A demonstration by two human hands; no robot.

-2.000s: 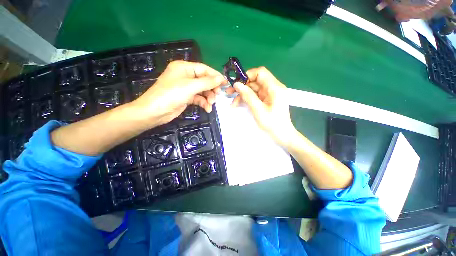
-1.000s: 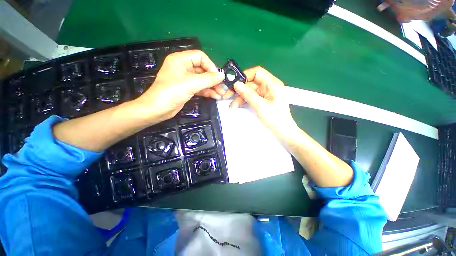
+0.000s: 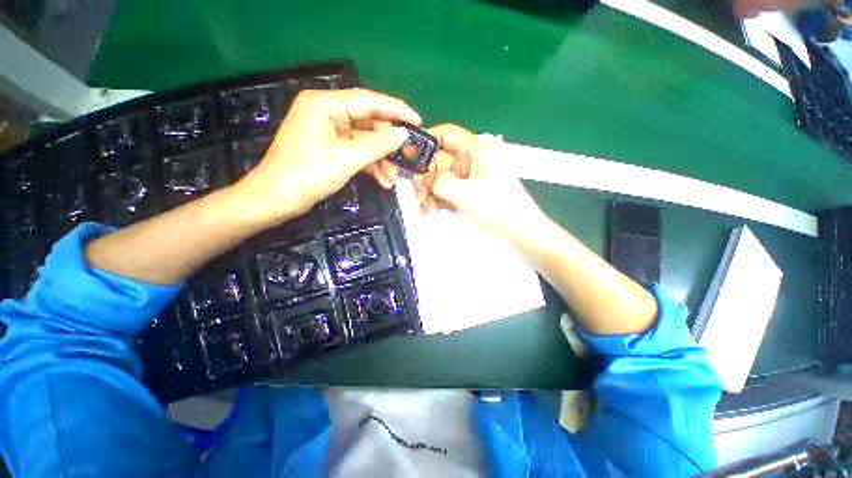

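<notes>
A small black housing (image 3: 418, 149), squarish with a round opening in the middle, is held up above the top edge of the white sheets (image 3: 472, 271). My left hand (image 3: 332, 149) grips it at its left side between thumb and fingers. My right hand (image 3: 467, 182) is at its lower right, fingers curled. Whether the right fingers touch the housing or hold anything small is unclear. The glossy black blister tray (image 3: 304, 329) with square pockets lies at the left, partly under my left forearm.
A black flat rectangle, perhaps a phone (image 3: 635, 241), lies beyond my right forearm. A thick white stack (image 3: 740, 313) stands to its right. A white strip (image 3: 654, 194) crosses the green bench. Black ribbed trays (image 3: 834, 280) are at the far right. Part of a person (image 3: 780, 7) shows top right.
The housing has turned to show its opening more squarely and sits more in my left fingers. My right fingers have drawn down from it. The whole view has shifted slightly.
</notes>
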